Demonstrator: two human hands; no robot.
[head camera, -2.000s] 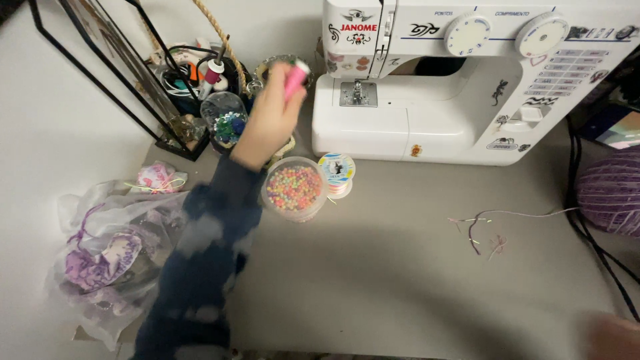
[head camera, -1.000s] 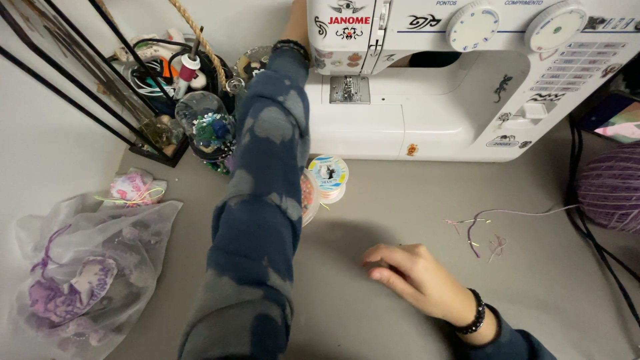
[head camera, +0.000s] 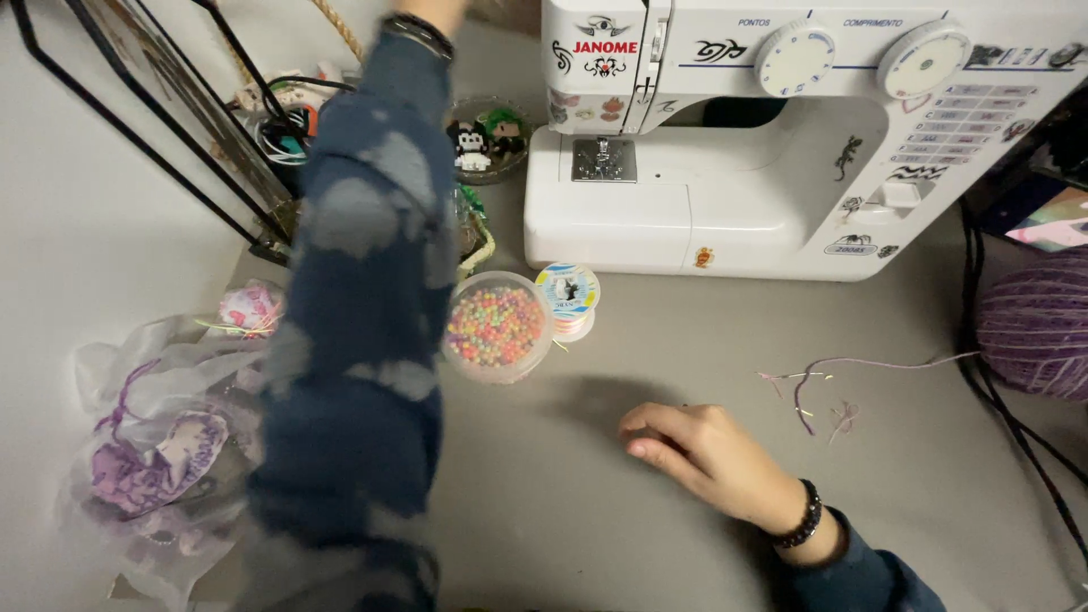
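My left arm, in a blue tie-dyed sleeve, reaches up across the view. Only the wrist end of my left hand (head camera: 435, 10) shows at the top edge; its fingers and anything in them are out of view. My right hand (head camera: 710, 455) rests over the grey table with loosely curled fingers, and nothing is seen in it. Between the arms stands a round clear tub of multicoloured beads (head camera: 497, 327). A spool of pastel cord (head camera: 571, 302) is beside it. Right of my right hand lie purple yarn (head camera: 803, 399) and thin thread scraps (head camera: 844, 418).
A white Janome sewing machine (head camera: 680, 229) stands at the back. A dish with small figures (head camera: 489, 149) is left of it. A sheer bag with purple fabric (head camera: 157, 467) and a black wire frame (head camera: 153, 127) are at left. Purple yarn ball (head camera: 1037, 323) and black cables (head camera: 1020, 425) are at right.
Two seconds ago my left hand held a pink object near the machine; it has since moved up, mostly out of view. My right hand has come in over the table from the lower right.
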